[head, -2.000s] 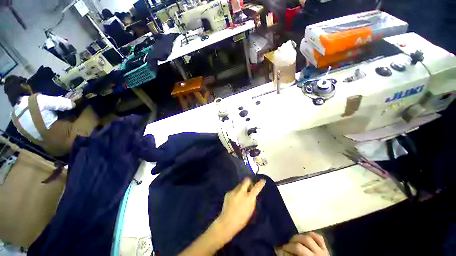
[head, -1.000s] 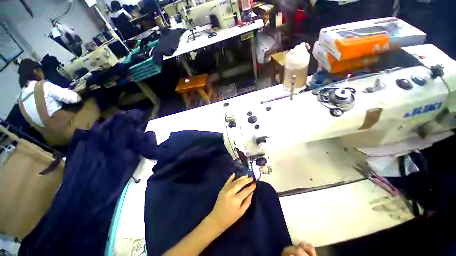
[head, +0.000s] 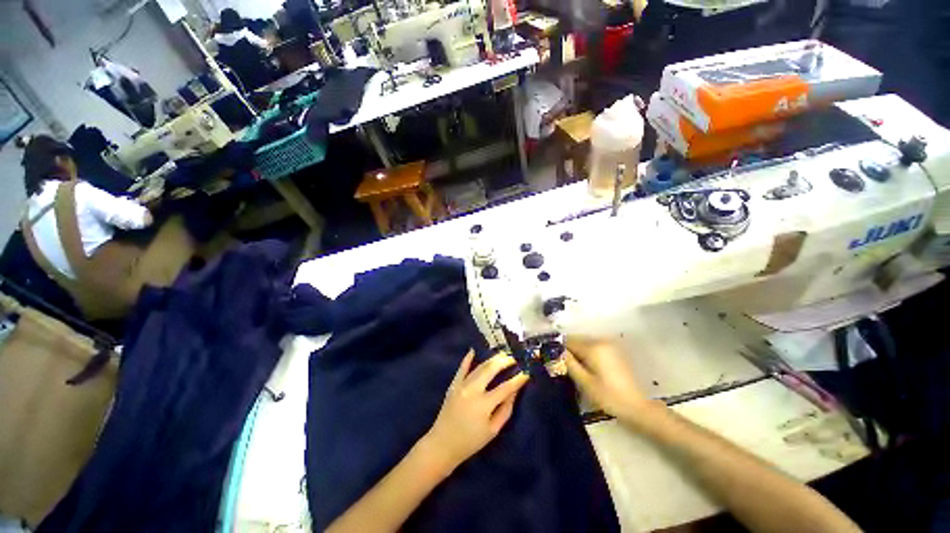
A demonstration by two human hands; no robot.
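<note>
A dark navy garment piece (head: 417, 354) lies spread under the needle end of the white JUKI sewing machine (head: 667, 239) and hangs towards the front. My left hand (head: 474, 408) lies on the cloth just left of the presser foot (head: 542, 352), fingertips pressing near it. My right hand (head: 599, 373) is at the right side of the presser foot, fingertips at the needle area; what its fingers touch is partly hidden by the machine head.
A navy garment pile (head: 188, 385) hangs off the left table edge near a brown board (head: 52, 406). Orange and white boxes (head: 750, 99) and a plastic bottle-like container (head: 617, 146) stand behind the machine. Pinkish-red scissors (head: 802, 387) lie right. A person (head: 83, 224) sits far left.
My right hand has moved up from the bottom edge to the right side of the presser foot. My left hand stays on the cloth left of the foot. The cloth's back edge has shifted slightly.
</note>
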